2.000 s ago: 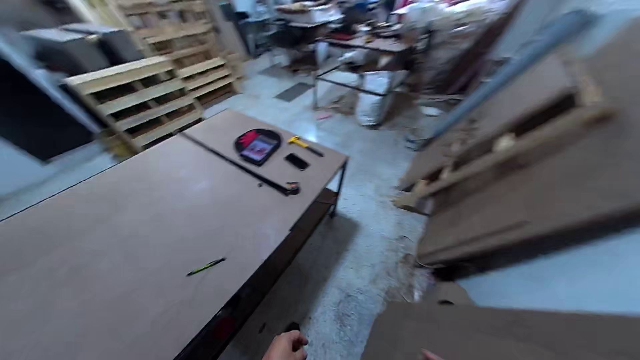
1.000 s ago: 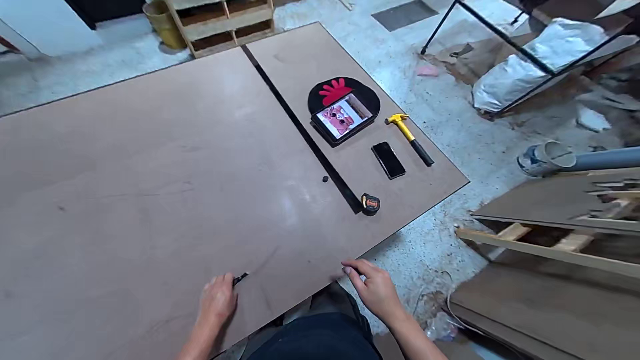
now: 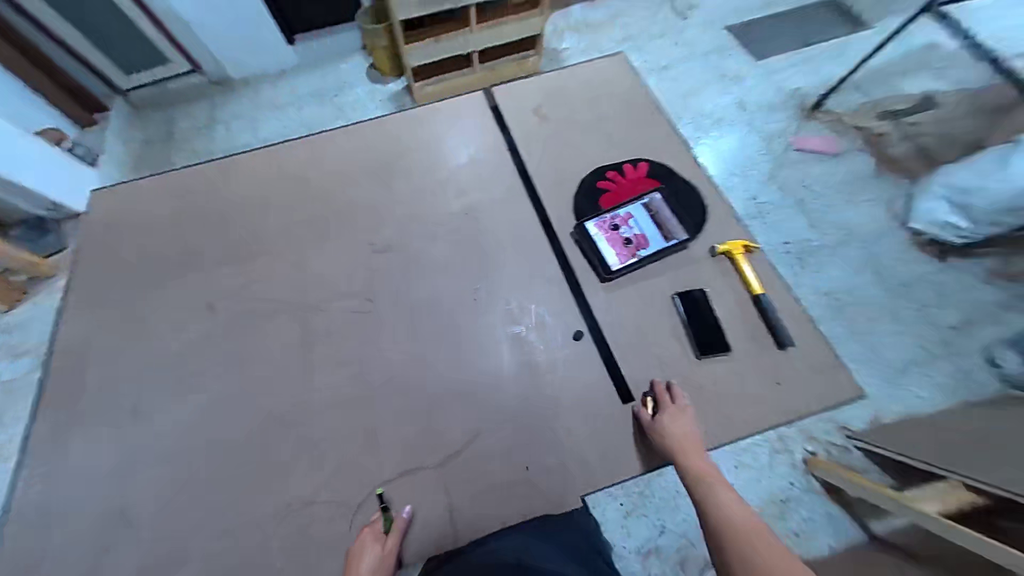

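Note:
My left hand holds a green and black pen upright at the near edge of a large brown board. Near the right part of that edge, my right hand is closed around the small tape measure, beside the lower end of a long black strip. A small black cap-like piece lies left of the strip. To the right are a tablet resting on a round black and red mat, a black phone and a yellow claw hammer with a black grip.
A wooden pallet-like crate and a yellow bucket stand past the far edge. On the right are a white sack, a black metal frame leg and wooden framed panels. My dark clothing meets the near edge.
My right hand has moved from the near edge to the tape measure and taken hold of it. My left hand still has the pen.

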